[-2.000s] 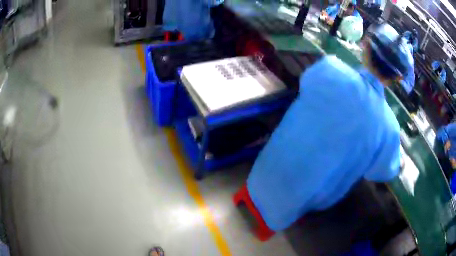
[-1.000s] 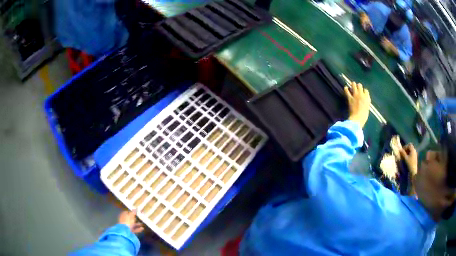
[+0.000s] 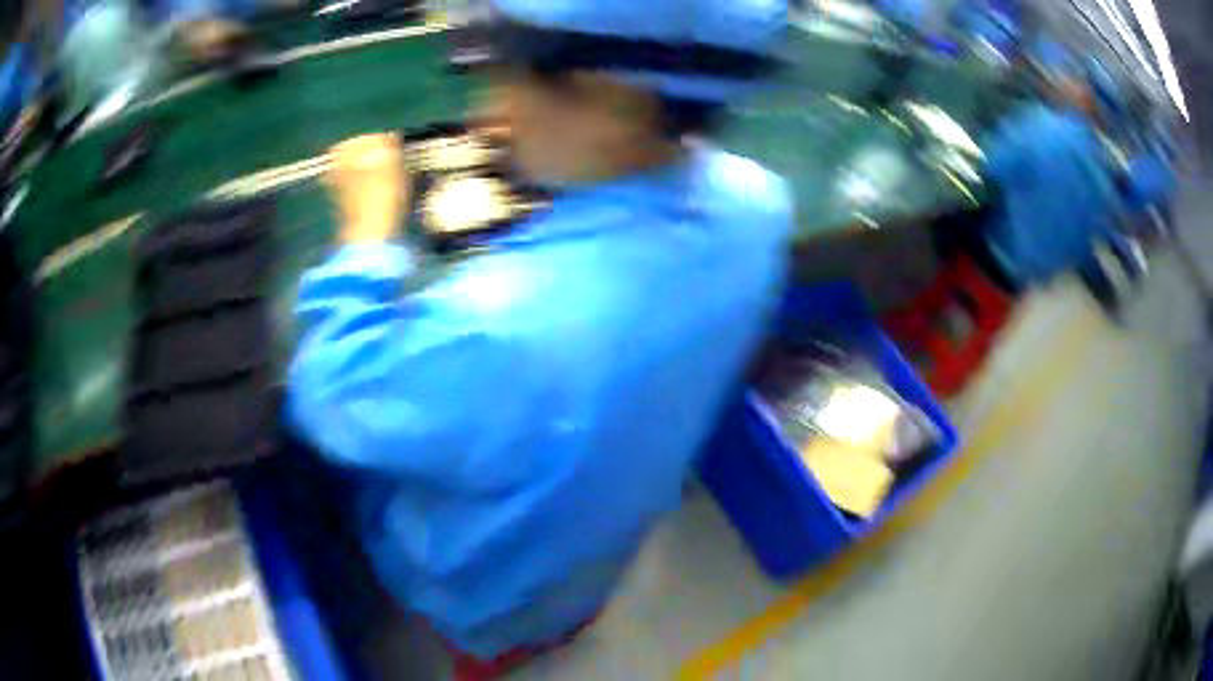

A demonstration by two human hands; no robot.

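Note:
Neither of my hands is in view. The white slotted tray [image 3: 184, 585] is at the bottom left, cut off by the lower edge. Its slots show dark parts on the left and tan ones on the right, blurred. A black tray with long compartments [image 3: 202, 359] lies above it at the green bench's edge. The raised hand over the bench belongs to the seated person in blue, not to me.
The person in a blue smock and cap [image 3: 545, 359] fills the middle, beside the green bench [image 3: 286, 127]. A blue bin [image 3: 778, 519] holding bags and cardboard stands on the floor to the right, near a red stool [image 3: 951, 326] and yellow line.
My view has swung right. The white tray and black tray have shifted left in the picture, and my left hand, earlier at the white tray's edge, is out of view. The blue bin with cardboard now shows.

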